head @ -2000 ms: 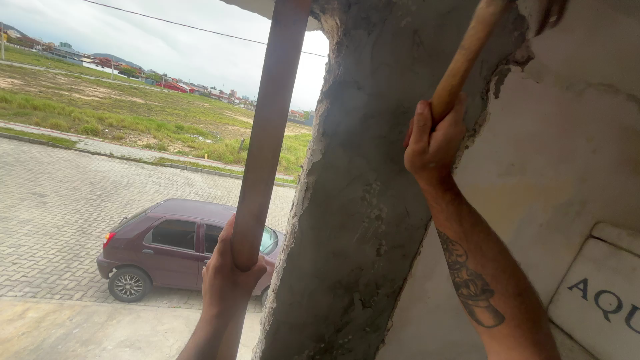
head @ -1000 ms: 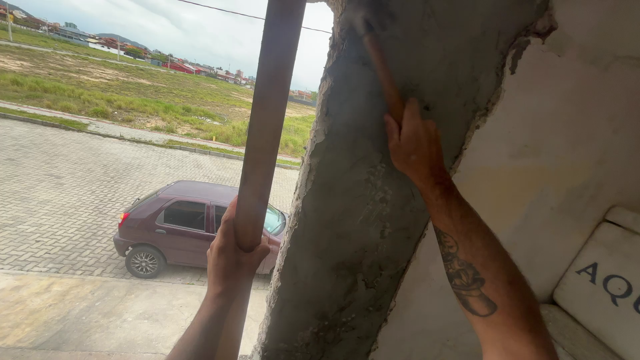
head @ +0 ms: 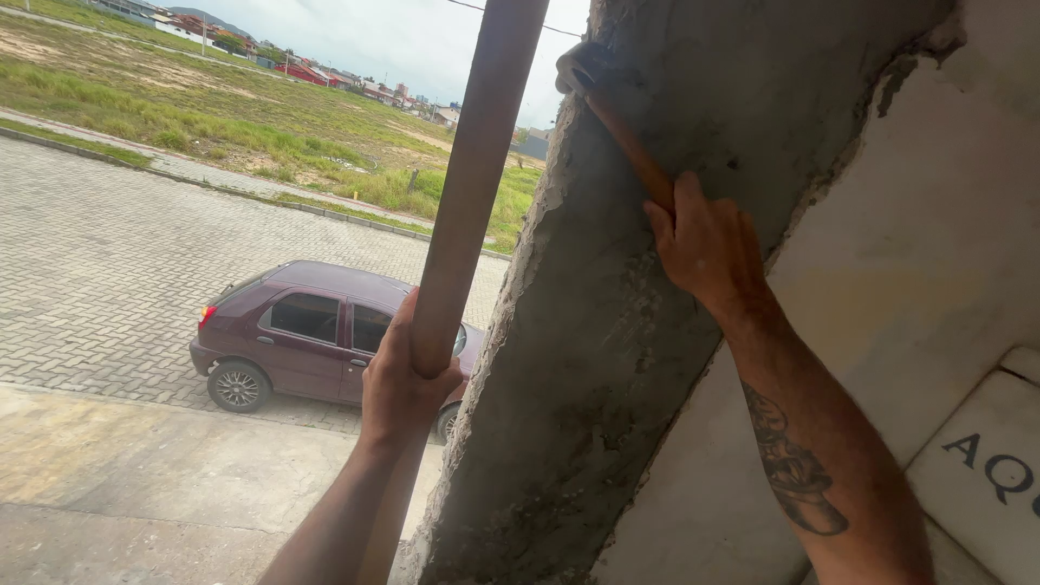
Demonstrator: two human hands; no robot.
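My left hand [head: 406,374] grips a long wooden board [head: 479,162], which stands slightly tilted just left of the wall edge. Its upper end runs out of the frame. Around the wooden handle of a hammer [head: 630,146] my right hand [head: 707,244] is closed. The hammer's metal head, somewhat blurred, is at the upper left edge of a strip of grey mortar [head: 569,325] on the wall. That strip has a rough, crumbly left edge and a broken right border against the older painted plaster [head: 877,268].
Beyond the wall edge a dark maroon car [head: 325,333] stands on a paved street [head: 122,244], with a concrete slab [head: 162,479] in front and a grassy field [head: 268,122] behind. A pale panel with lettering [head: 991,447] is at the lower right.
My right hand and the hammer have moved left; the hammer head went from the upper right, over the mortar, to its left edge. My left hand keeps its hold on the board.
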